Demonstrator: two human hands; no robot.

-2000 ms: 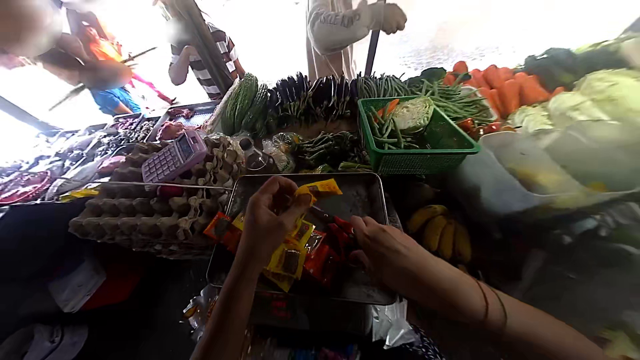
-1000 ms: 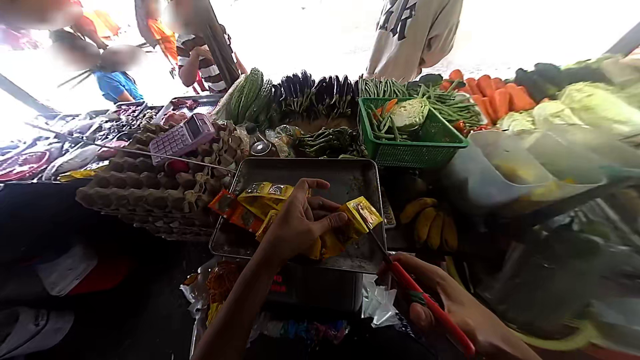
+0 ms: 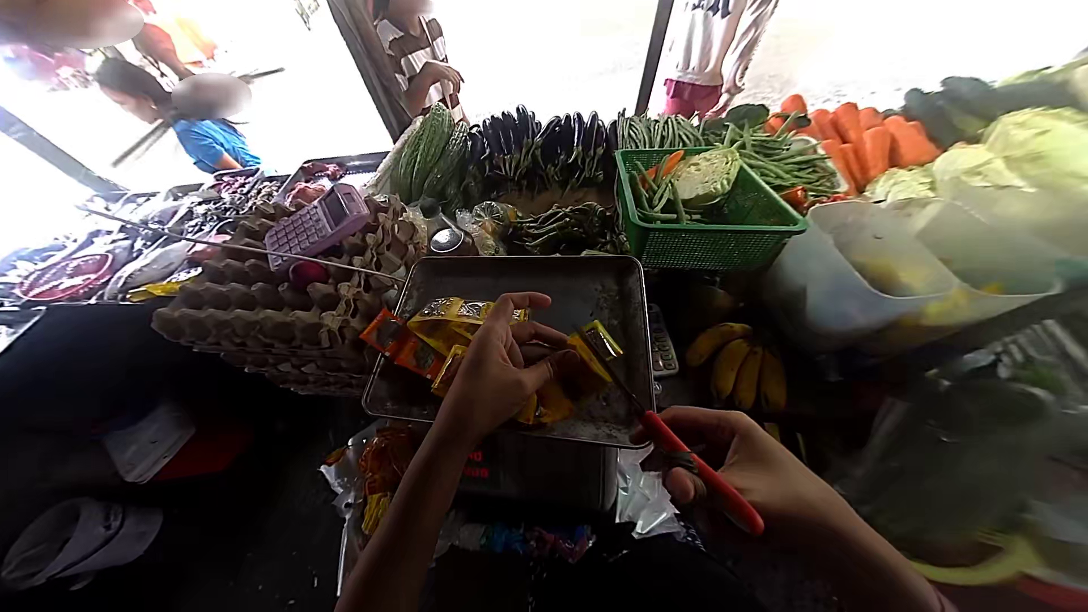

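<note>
My left hand (image 3: 501,365) holds a strip of small yellow sachets (image 3: 450,321) over a metal tray (image 3: 518,268). One yellow sachet (image 3: 595,347) sticks out past its fingertips. In my right hand (image 3: 722,450) is a pair of red-handled scissors (image 3: 701,472), whose blades point up and left to that sachet; whether they cut into it I cannot tell. An orange sachet strip (image 3: 404,342) lies at the tray's left side. The tray rests on a dark weighing scale (image 3: 544,476) with a red display.
Stacked egg trays (image 3: 263,314) with a pink calculator (image 3: 316,225) stand left. Behind are eggplants (image 3: 544,140) and a green basket (image 3: 714,238) of vegetables. Right of the tray are bananas (image 3: 748,365) and plastic bins (image 3: 884,289). Several people stand beyond the stall.
My right hand was over the tray two seconds ago; it is now at the tray's lower right with the scissors. A person in the background at the left has shifted.
</note>
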